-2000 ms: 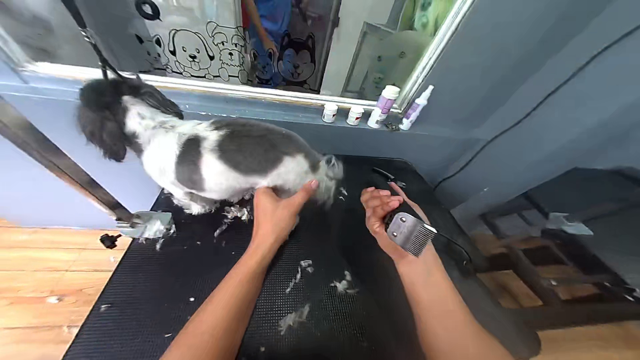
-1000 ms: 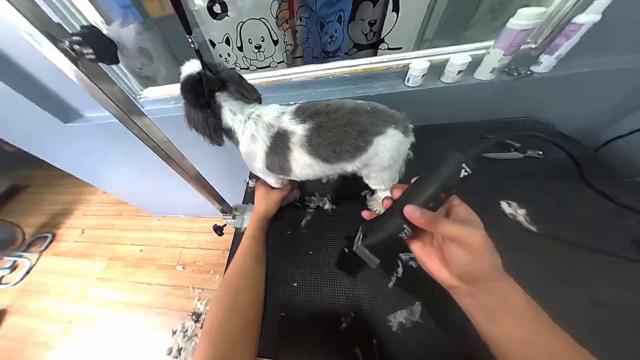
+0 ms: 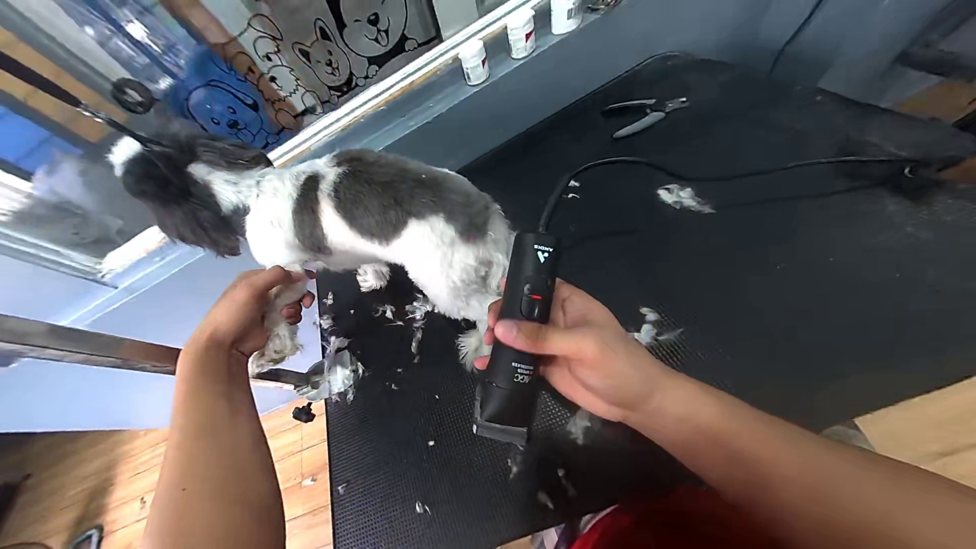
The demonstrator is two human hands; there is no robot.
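Note:
A grey-and-white dog (image 3: 396, 206) stands on the black ribbed grooming table (image 3: 396, 465), its head at the left by the window. My left hand (image 3: 248, 309) is closed around the upper part of one front leg, and the furry paw hangs below my fingers beyond the table's edge. In my right hand (image 3: 579, 347) is a black Andis corded clipper (image 3: 522, 320), beside the dog's rear. Its blade end points down toward the table, and its cord runs off to the right. Tufts of cut hair (image 3: 415, 309) lie beneath the dog.
Nail clippers (image 3: 648, 114) lie at the table's back. White bottles (image 3: 474, 62) stand on the window ledge. A metal grooming arm (image 3: 99, 343) is clamped at the table's left edge, and a dark leash (image 3: 46, 84) runs to the dog's neck. More hair (image 3: 684, 198) lies at right.
My left hand has lifted the dog's front leg from near the table's surface. Two seconds ago that hand was at the dog's rear. The view has moved closer and tilted.

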